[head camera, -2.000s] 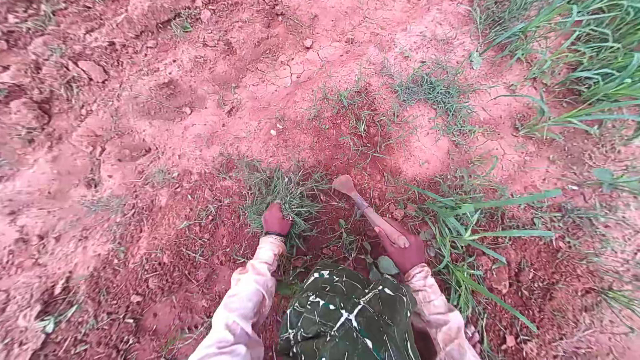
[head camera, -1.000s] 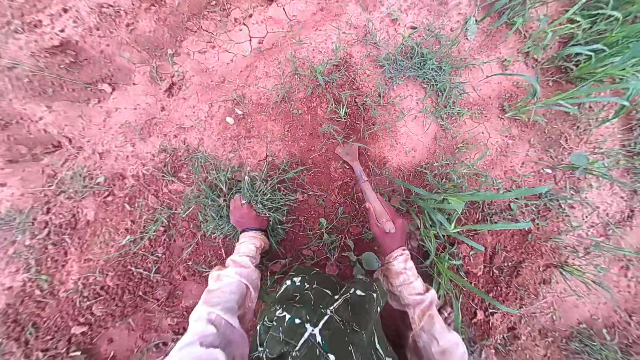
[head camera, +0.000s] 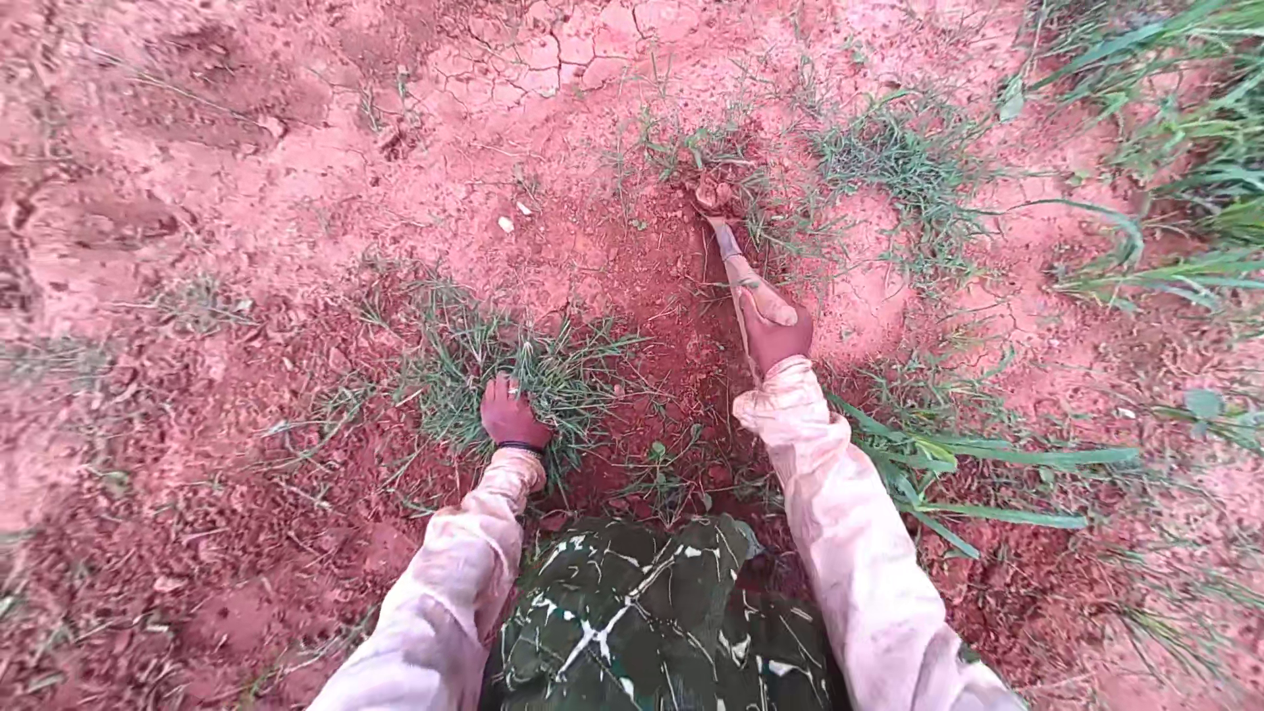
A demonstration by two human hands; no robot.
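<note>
My right hand (head camera: 775,331) grips the wooden handle of a short digging tool (head camera: 725,239), likely a hand hoe or trowel. Its far end meets the red soil beside a small grass tuft (head camera: 703,148), and loosened dirt hides part of the blade. My left hand (head camera: 513,413) rests on a heap of thin green grass (head camera: 533,370), its fingers curled into the near left side of it. Whether the fingers hold any blades cannot be seen. A dark band circles the left wrist.
A grass patch (head camera: 904,163) grows beyond the tool to the right. Broad-leaved grass (head camera: 948,459) stands beside my right forearm, and taller grass (head camera: 1215,148) at the upper right. Small weeds (head camera: 660,474) grow between my arms. Cracked red soil (head camera: 563,59) lies ahead.
My right hand has moved forward with the tool, whose end has gone from bare soil to the small grass tuft. My left hand stays at the grass heap.
</note>
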